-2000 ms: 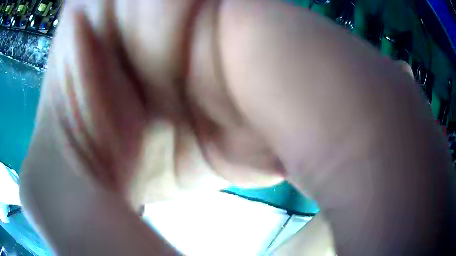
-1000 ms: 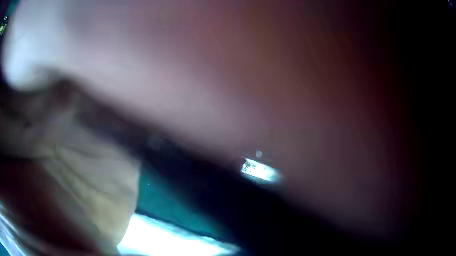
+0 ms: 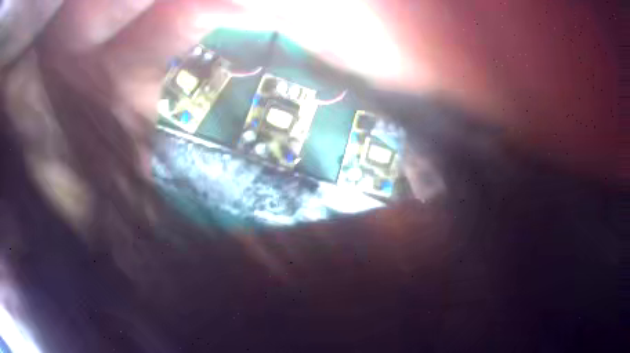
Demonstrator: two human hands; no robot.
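Note:
Large, very blurred skin shapes fill the right and upper left of the view, close to the lens. I cannot tell which is my left hand and which is my right hand, or whether either holds anything. Through a gap between them three power supply boards lie in a slanting row: a left board, a middle board and a right board. Each has a pale yellow transformer. Thin red and white leads stick out from the left and middle boards.
The boards lie on a green belt. A worn, white-smeared edge rail runs below them. Dark blur hides the bottom and most of the surroundings. A bright white strip shows at the lower left corner.
The hands and arms have shifted across the lens. The boards and rail now show through a central gap. The white sheet and green worktop seen earlier are mostly hidden or out of view.

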